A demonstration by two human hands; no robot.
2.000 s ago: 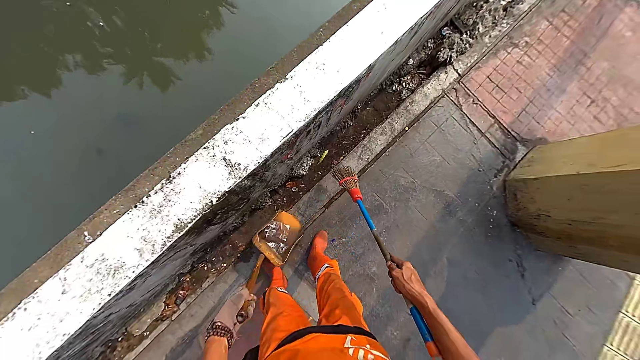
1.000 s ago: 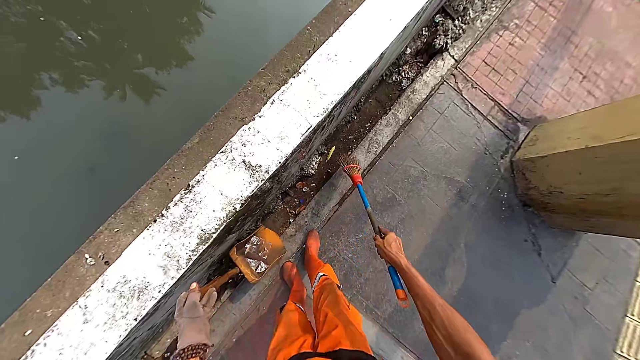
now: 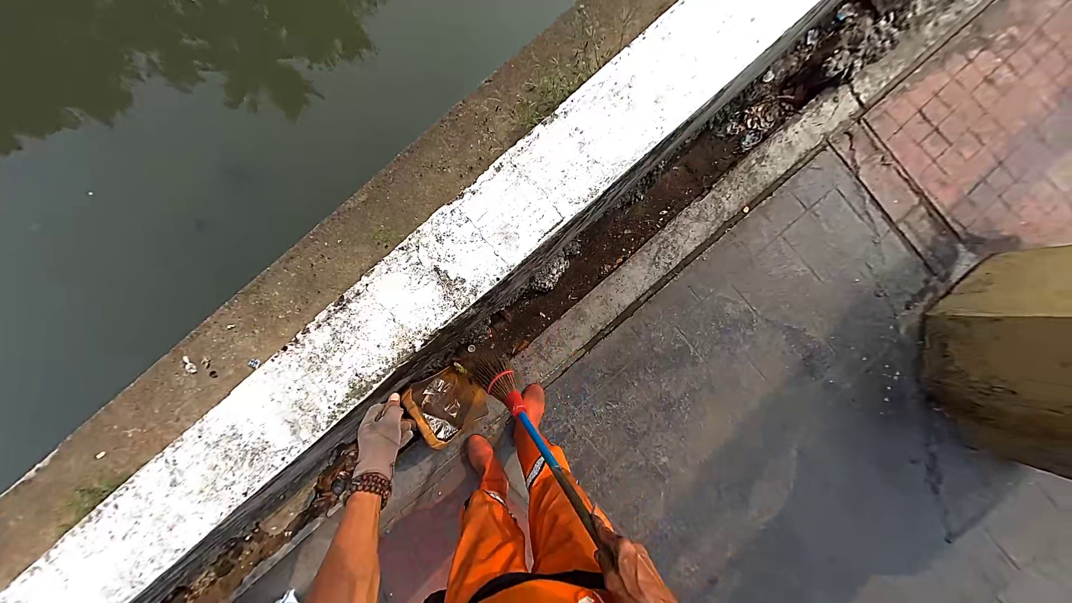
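My left hand (image 3: 383,435), in a pale glove with a beaded bracelet at the wrist, grips the dustpan by its handle side; the handle itself is mostly hidden. The orange-brown dustpan (image 3: 456,400) holds dark debris and shiny crumpled litter. My right hand (image 3: 630,571), at the bottom of the view, is closed around the blue and dark handle of a stick broom (image 3: 504,383) with a red collar. Its fanned bristles rest at the dustpan's right edge, over the dirt-filled gutter (image 3: 615,239).
A white-topped low wall (image 3: 477,243) runs diagonally beside the gutter, with green water (image 3: 209,218) beyond it. A concrete curb (image 3: 712,213) borders grey paving (image 3: 754,368). A yellowish block-like pillar base (image 3: 1005,352) stands at the right. My orange boots (image 3: 479,452) are near the dustpan.
The broom has swung left and down, from above the gutter farther right to the dustpan's edge. My left hand now holds nearer the pan. The yellow-green scrap seen in the gutter earlier now appears by the pan.
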